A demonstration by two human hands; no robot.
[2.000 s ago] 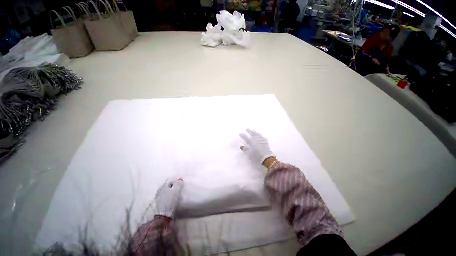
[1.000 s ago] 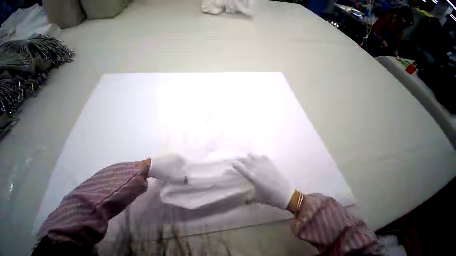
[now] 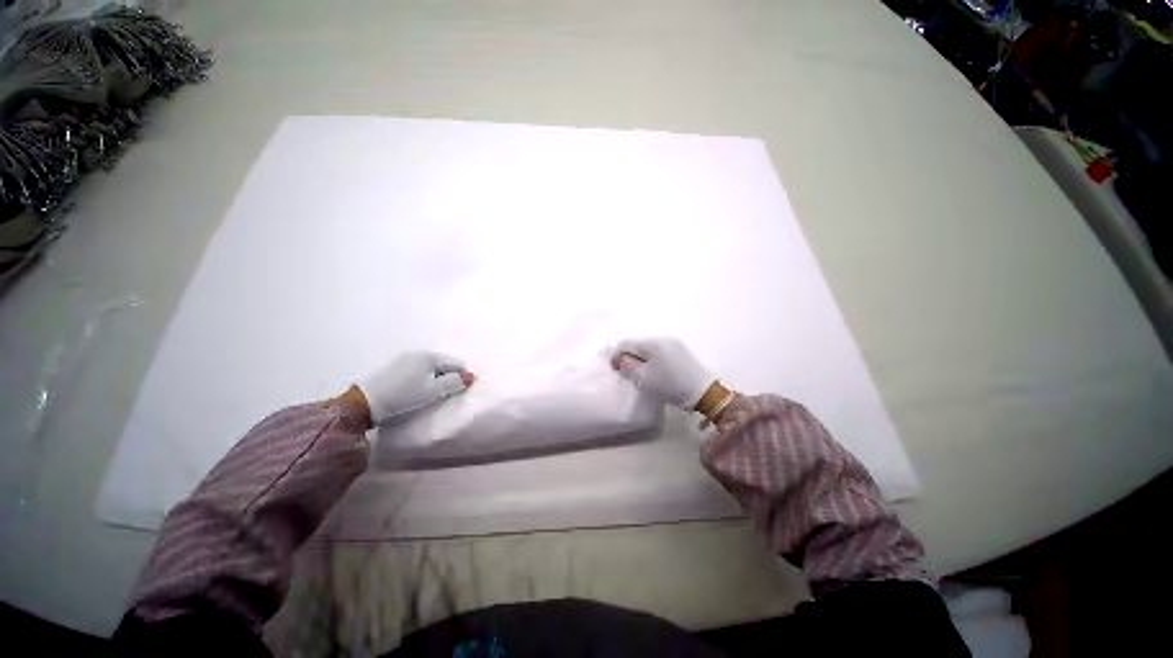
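Observation:
A white paper roll (image 3: 540, 418) lies crosswise on the near part of the flat white sheet stack (image 3: 515, 231). My left hand (image 3: 418, 383), in a white glove with bare fingertips, grips the paper at the roll's left end, fingertips pinched. My right hand (image 3: 659, 370), gloved the same way, grips the paper at its right end with fingertips curled. The roll's near edge is slightly rounded and casts a shadow on the sheets. What lies inside the roll is hidden.
A heap of grey bundles with shiny ends (image 3: 97, 77) is at the far left of the pale table (image 3: 1029, 373). Clear plastic film (image 3: 77, 373) lies at the left. Beyond the table's right edge is another pale surface with a red object (image 3: 1100, 168). White items (image 3: 988, 623) show low at the right.
The view has tilted down. My hands have moved from lying on the folded bundle to pinching paper at both sides, and the bundle looks smoother and wider.

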